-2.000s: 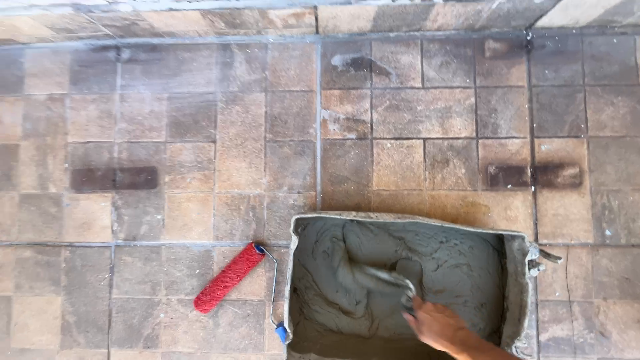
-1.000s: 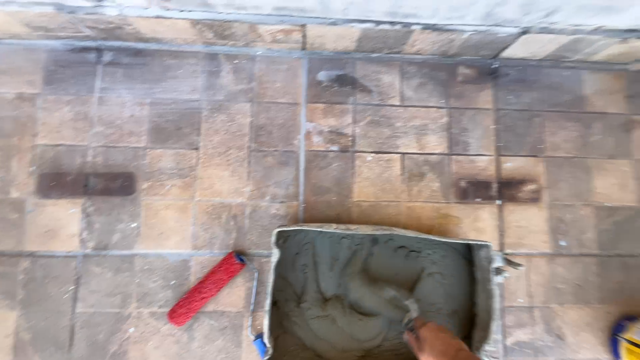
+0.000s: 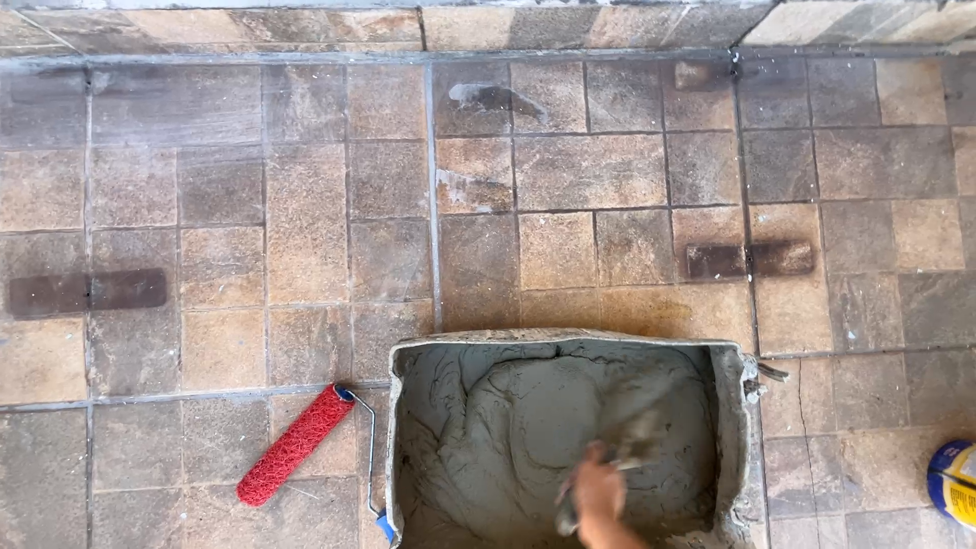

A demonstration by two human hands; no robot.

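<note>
My right hand (image 3: pixel 598 488) grips a trowel (image 3: pixel 637 442), whose blade is blurred by motion and lies at the surface of the wet grey mortar (image 3: pixel 557 404). The mortar fills a rectangular plastic tub (image 3: pixel 564 335) with a crusted rim, at the bottom centre. Some of the trowel's handle shows at the left side of the hand. Left of the tub, a red textured paint roller (image 3: pixel 296 446) lies on the tiled floor, its wire frame and blue handle running beside the tub's wall. My left hand is out of view.
Beige and grey-brown floor tiles (image 3: pixel 313 187) surround the tub, with a tiled wall base (image 3: pixel 496 29) along the top. A blue and yellow container (image 3: pixel 953 482) stands at the right edge. Grey smears and dark rectangular patches mark the tiles.
The trowel has moved across the mortar toward the tub's right side. The mortar's surface has changed shape, with a smooth rounded patch now in the middle.
</note>
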